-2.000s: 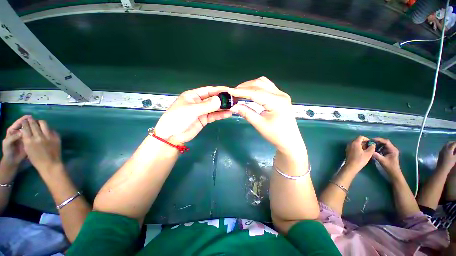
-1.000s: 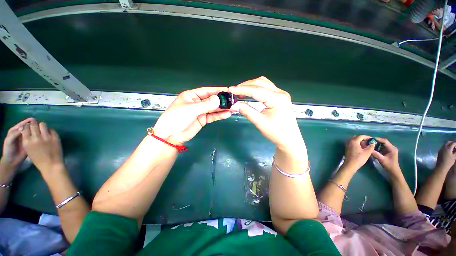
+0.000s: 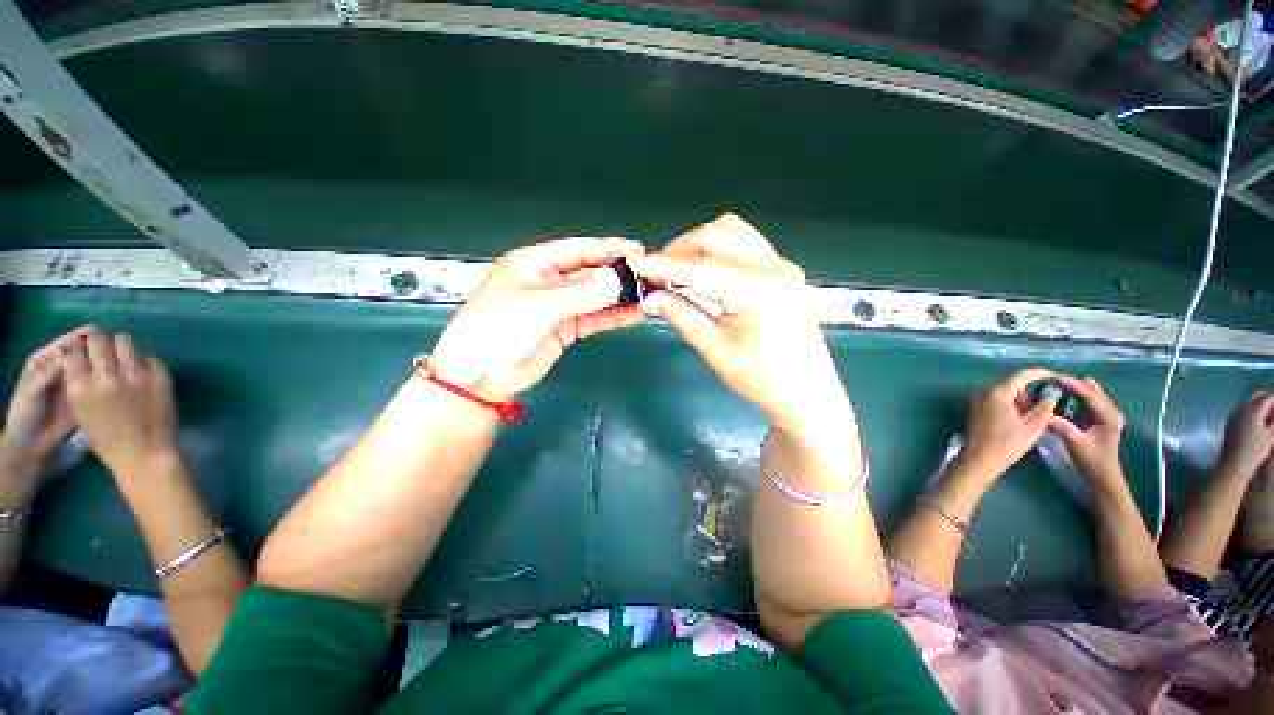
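Observation:
A small black housing is held up above the pale rail at the middle of the head view. My left hand is shut on its left side with thumb and fingers. My right hand is at its right side, thumb and index finger pinched close against it. The right fingertips hide most of what they hold; a small dark piece shows between them, too small to name. The inside of the housing is hard to see.
A whitish rail with several dark marks crosses behind my hands, with a dark green belt beyond. A slanted metal post stands left. A shiny patch lies by my right forearm. Other workers' hands are at both sides; a white cable hangs right.
The housing has turned, so the green area seen inside it before no longer shows. My right fingers have closed in a little on it. My left hand has hardly moved.

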